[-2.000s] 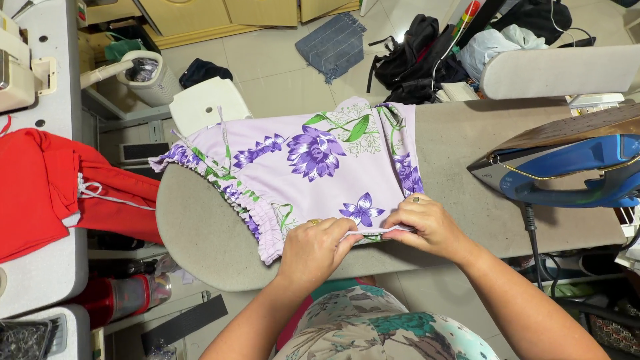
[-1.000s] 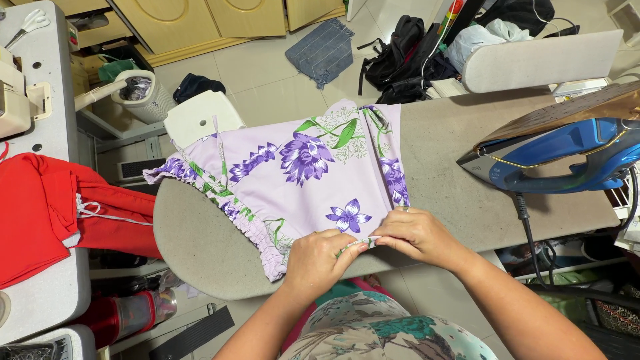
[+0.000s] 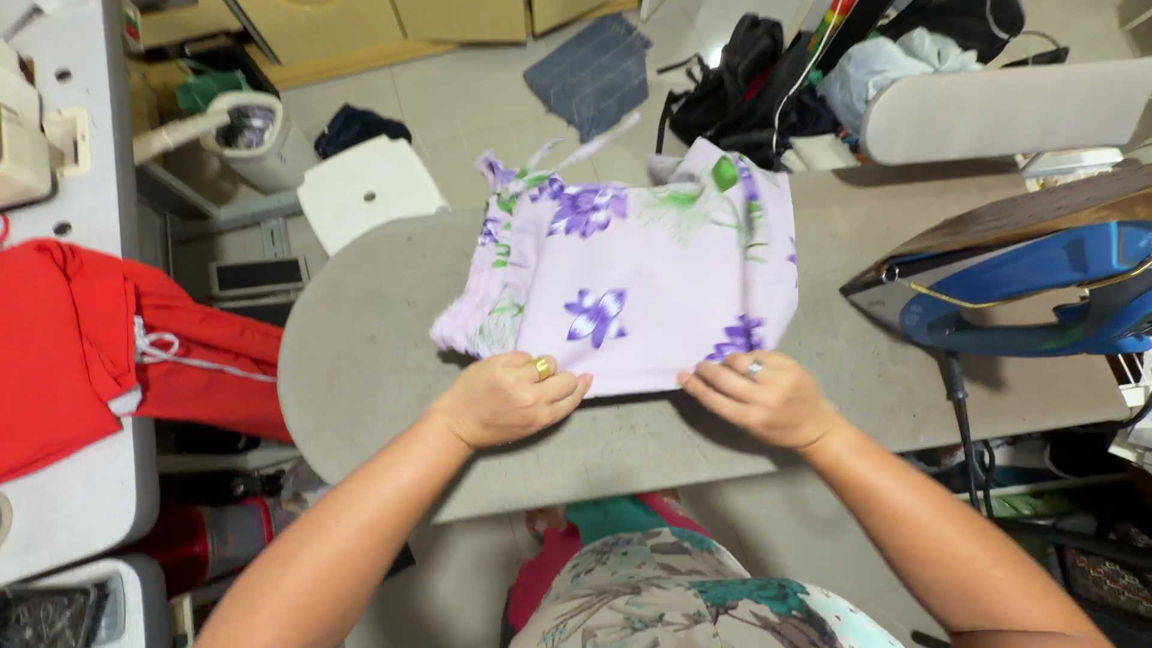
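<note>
A lilac garment with purple flowers and green leaves (image 3: pixel 648 279) lies across the grey ironing board (image 3: pixel 360 315), its gathered, ruffled edge on the left. My left hand (image 3: pixel 517 396) pinches the near edge of the cloth toward the left, a gold ring on one finger. Further right along the same edge, my right hand (image 3: pixel 760 396) grips the fabric between thumb and fingers. The cloth between both hands is nearly straight. A blue iron (image 3: pixel 1035 288) rests at the board's right end, its cord hanging down in front.
Red clothing with a white drawstring (image 3: pixel 81 351) hangs over a white table (image 3: pixel 81 486) at left. Behind the board are a white stool (image 3: pixel 369 189), a bin (image 3: pixel 261 144), denim cloth (image 3: pixel 589 76) and a black backpack (image 3: pixel 738 90). A narrow padded board (image 3: pixel 1008 108) stands back right.
The garment's near edge has come away from the board's front edge, further onto the board. My hands, close together before, have moved apart along that edge.
</note>
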